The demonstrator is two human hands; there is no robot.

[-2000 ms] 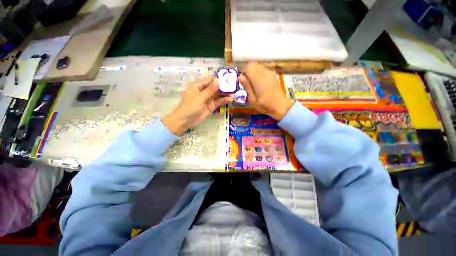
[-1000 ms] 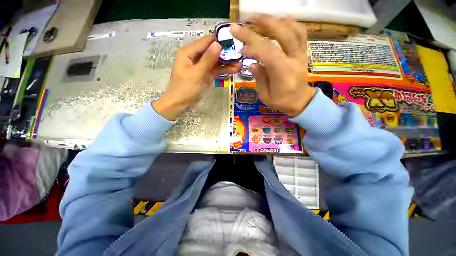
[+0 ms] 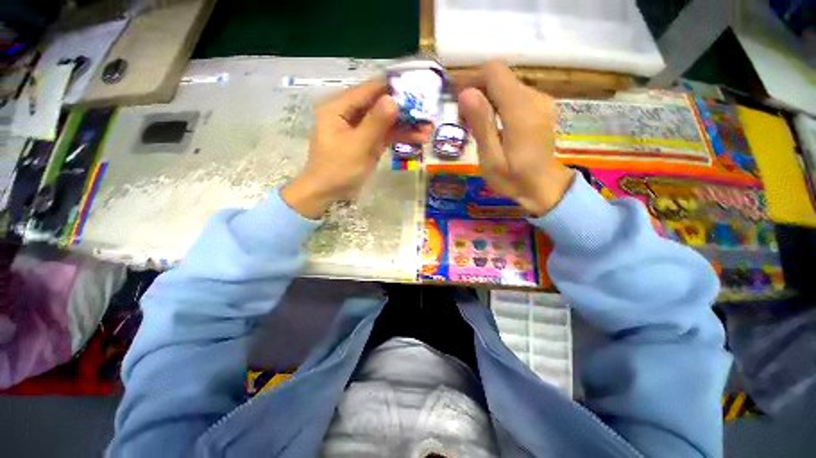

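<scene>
My left hand (image 3: 353,134) holds a watch head (image 3: 416,94) by its left side, between thumb and fingers. Its face is bright and glossy with a bluish picture and a dark rim. My right hand (image 3: 512,130) is just right of it, thumb and fingers apart, with nothing seen in it; film there could not be made out. A second unit (image 3: 449,139) lies below, between my hands. Another unit (image 3: 407,149) lies partly hidden under my left fingers. Both rest where the grey sheet (image 3: 224,197) and the colourful card sheet (image 3: 490,250) meet.
A white blister tray (image 3: 546,36) stands beyond the work on a brown wooden edge (image 3: 573,82). A board (image 3: 148,63) with a small dark unit (image 3: 114,71) is at the upper left. A white compartment tray (image 3: 535,335) is below the table edge. A yellow sheet (image 3: 777,161) is at the right.
My right hand has drawn away to the right from the held unit and opened. Two units show on the sheets below the hands. The held unit stays in my left hand.
</scene>
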